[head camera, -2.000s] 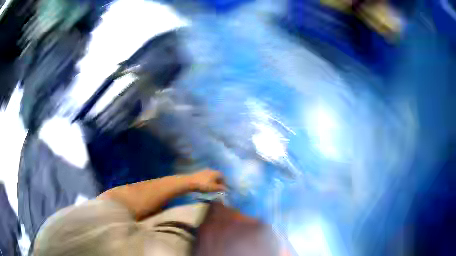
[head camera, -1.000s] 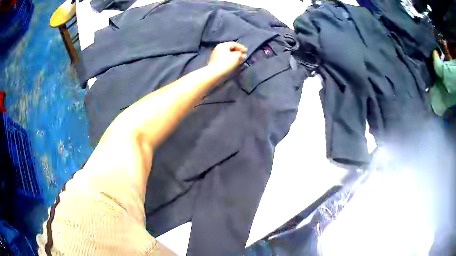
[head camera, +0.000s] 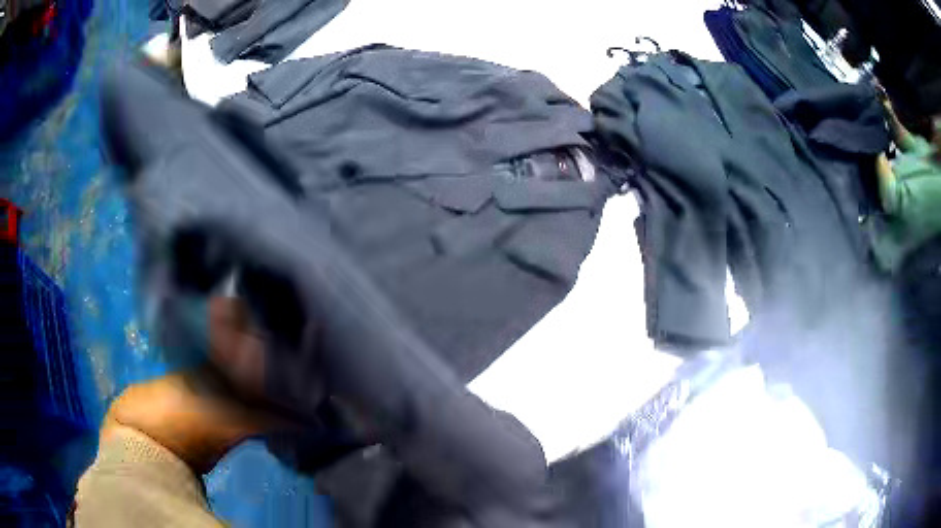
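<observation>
My left hand (head camera: 239, 340) is at the lower left, blurred and partly covered by cloth. It holds a dark grey suit jacket (head camera: 361, 309), raised near the camera and slanting from upper left to lower right. My right hand is not in view. Another dark grey jacket (head camera: 464, 242) lies on the white table (head camera: 547, 382) behind the held one, with a small label patch at its collar. A further jacket (head camera: 686, 196) lies to its right, with dark hanger hooks at its top.
Shiny clear plastic (head camera: 753, 454) glares at the lower right. Folded dark garments (head camera: 273, 26) lie at the table's far left, and more (head camera: 784, 72) at the far right. A person in a green sleeve (head camera: 913, 196) is at the right edge. Blue floor (head camera: 77, 196) shows at left.
My left hand has moved from the jacket collar back to the lower left. A jacket is now lifted towards the camera in it, uncovering another jacket on the table.
</observation>
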